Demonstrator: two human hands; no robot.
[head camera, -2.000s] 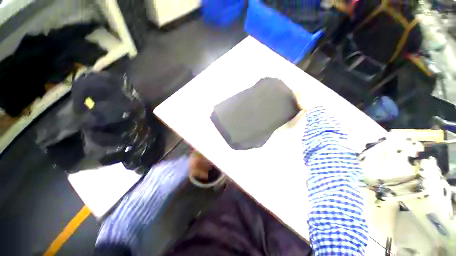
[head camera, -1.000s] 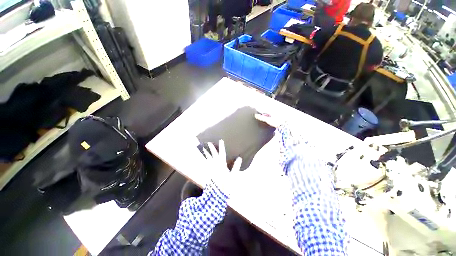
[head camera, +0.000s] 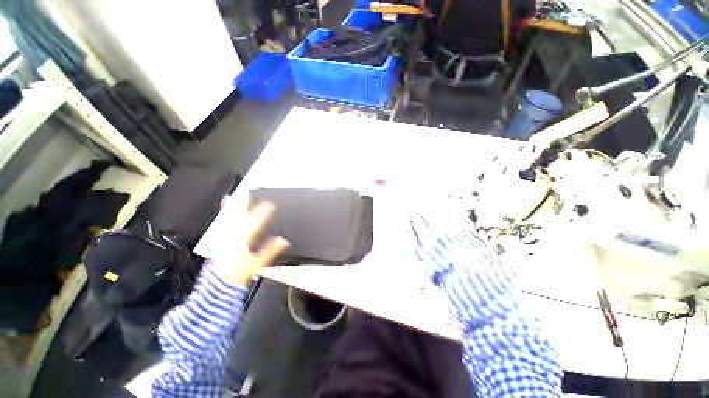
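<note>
Dark grey cut panels (head camera: 311, 221) lie flat on the white table, at its left front part. They overlap, and a darker edge shows at the right side. My left hand (head camera: 260, 245) is blurred, at the left end of the panels, with thumb and fingers apart. Whether it touches them is unclear. My right arm in a blue checked sleeve (head camera: 486, 307) reaches over the table right of the panels. The right hand itself is washed out against the white table top, so its fingers cannot be made out.
The white sewing machine (head camera: 645, 249) stands at the right, with red and black snips (head camera: 610, 319) in front. A blue bin (head camera: 342, 78) is behind the table, a round bin (head camera: 315, 311) below its front edge. Black bags (head camera: 128, 268) are piled at the left. A person sits behind.
The view has turned. The panels now lie nearer the table's left front edge and look straighter. My right hand has moved off the panels to the right; my left hand is at their left end.
</note>
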